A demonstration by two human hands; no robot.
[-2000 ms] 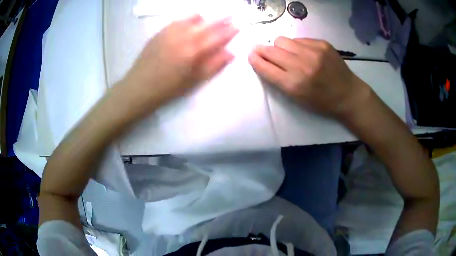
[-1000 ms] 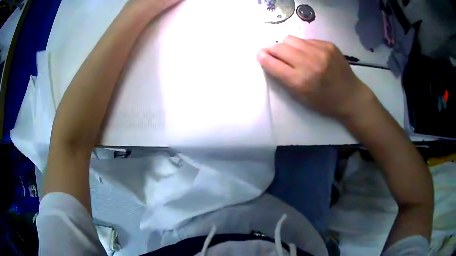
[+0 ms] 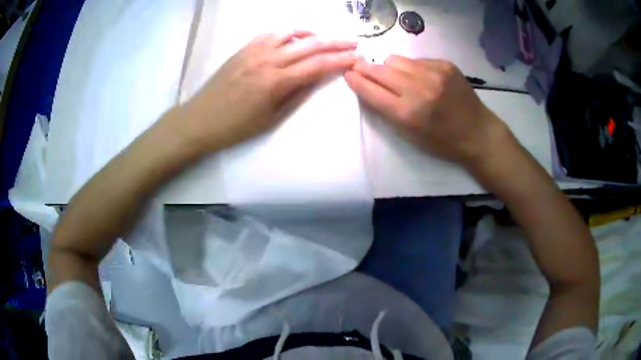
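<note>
A white fabric piece (image 3: 295, 155) lies on the white table and hangs over its front edge towards my lap. My left hand (image 3: 274, 77) lies flat on the fabric, fingers pointing right, with its fingertips close to my right fingertips. My right hand (image 3: 415, 95) pinches the fabric's right edge between thumb and fingers. Both hands are just below the shiny disc (image 3: 379, 15) of the sewing machine at the top, where small metal parts show. The machine head is out of view, and bright glare washes out the cloth near the fingertips.
A round dark disc (image 3: 411, 22) sits right of the shiny one. A grey-purple cloth scrap (image 3: 499, 35) and a pinkish tool (image 3: 525, 39) lie at upper right. A black box (image 3: 587, 133) with a red-orange mark stands at the right table edge. White cloth (image 3: 509, 288) is piled at lower right.
My left hand was farther up, cut off by the top edge, and has come back down beside my right hand. My right hand still pinches the fabric edge. The view has shifted slightly.
</note>
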